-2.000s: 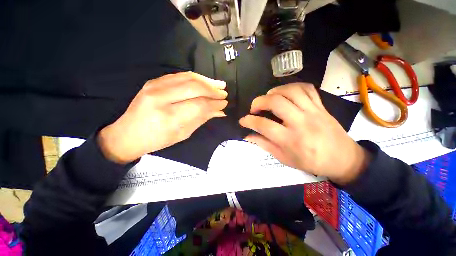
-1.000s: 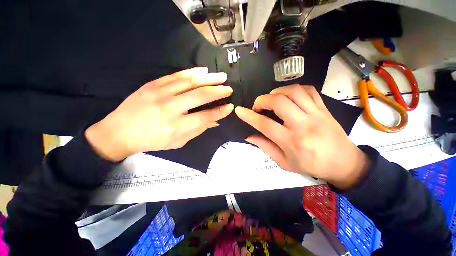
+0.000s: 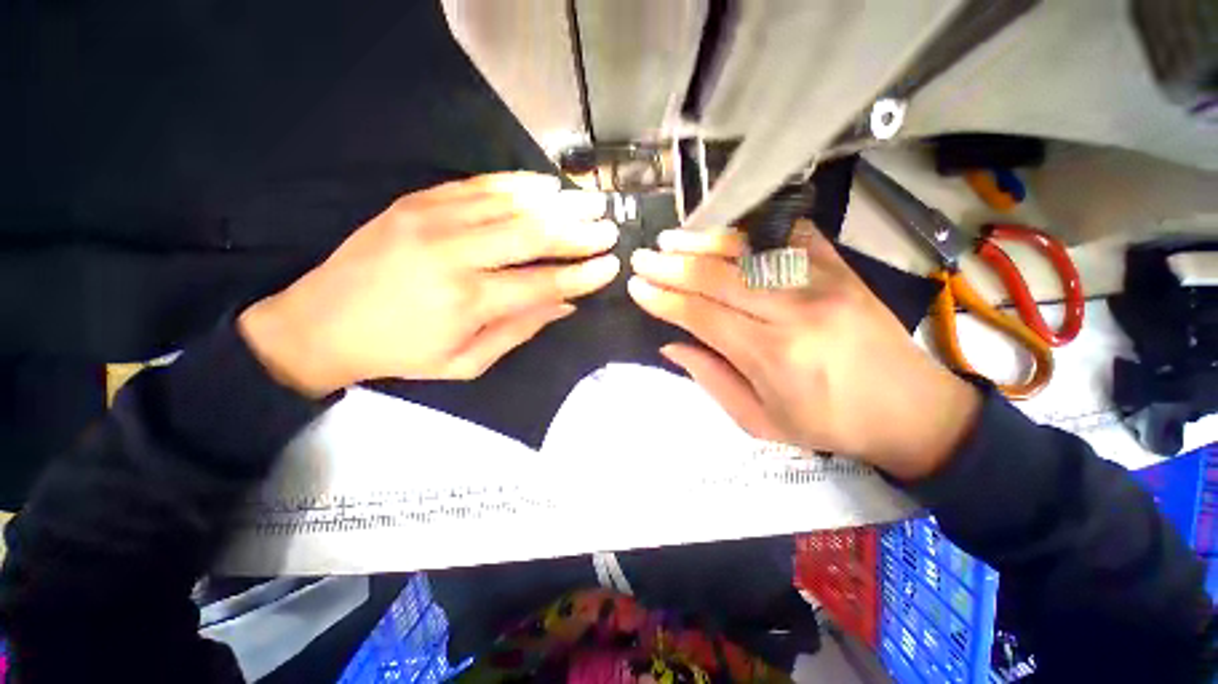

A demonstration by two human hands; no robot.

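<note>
A large black garment panel (image 3: 508, 404) lies flat under the sewing machine head (image 3: 628, 80), with a pointed and a curved edge towards me. My left hand (image 3: 434, 281) lies flat on the cloth left of the presser foot (image 3: 624, 207), fingertips close to the foot. My right hand (image 3: 795, 334) rests on the cloth just right of it, fingers slightly spread, partly below the knurled knob (image 3: 775, 269). The fingertips of both hands nearly meet in front of the foot. Neither hand visibly grips anything. The needle tip is not clear.
Shears (image 3: 982, 287) with orange and red handles lie right of my right hand. A ruler edge (image 3: 401, 515) runs along the table front. Blue (image 3: 935, 595) and red (image 3: 838, 577) crates stand below at the right. Another blue crate (image 3: 401, 639) is below left.
The view has shifted, and the machine head fills more of it. My hands have moved nearer the presser foot, with the right hand now by the knob. The panel has moved slightly towards the machine.
</note>
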